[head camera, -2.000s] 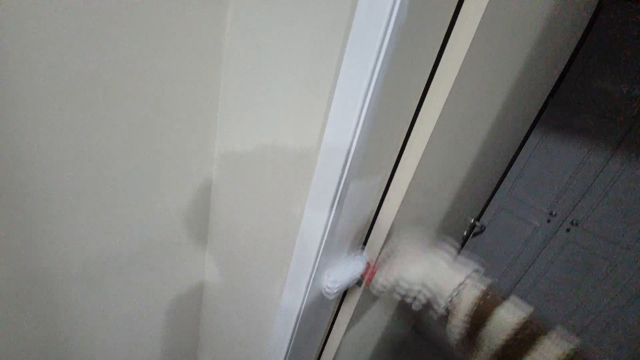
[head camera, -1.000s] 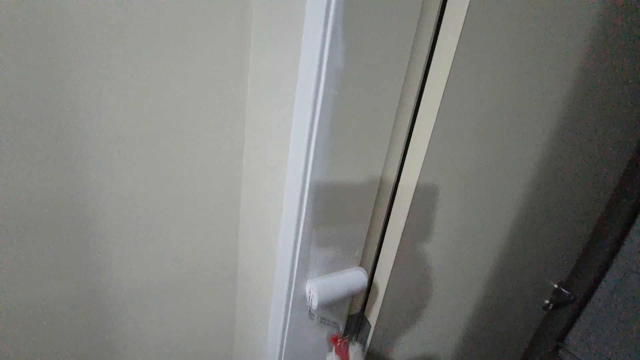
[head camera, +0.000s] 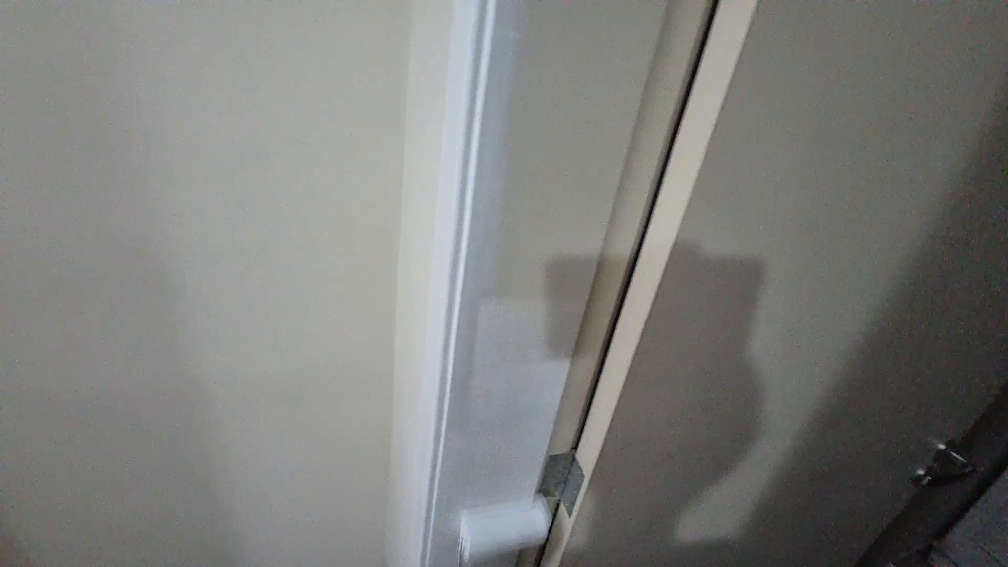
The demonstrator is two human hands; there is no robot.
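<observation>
A small white paint roller point(head camera: 504, 529) lies against the inner face of the door frame point(head camera: 524, 441), low in the head view. Fresh white paint covers the frame's raised edge and the band just above the roller, while the part higher up is beige. The roller's handle is below the picture's edge, and neither my left hand nor my right hand is in sight. Just right of the roller, a metal hinge point(head camera: 561, 479) joins frame and door.
A beige door point(head camera: 795, 197) stands open to the right, with a metal handle point(head camera: 943, 463) near its far edge. On the left is a plain pale wall point(head camera: 205, 236). A dark shadow falls across door and frame.
The hand in a glove, seen with the roller two seconds ago, has left the view. The roller has moved lower along the frame since one second ago, and a white painted band shows above it.
</observation>
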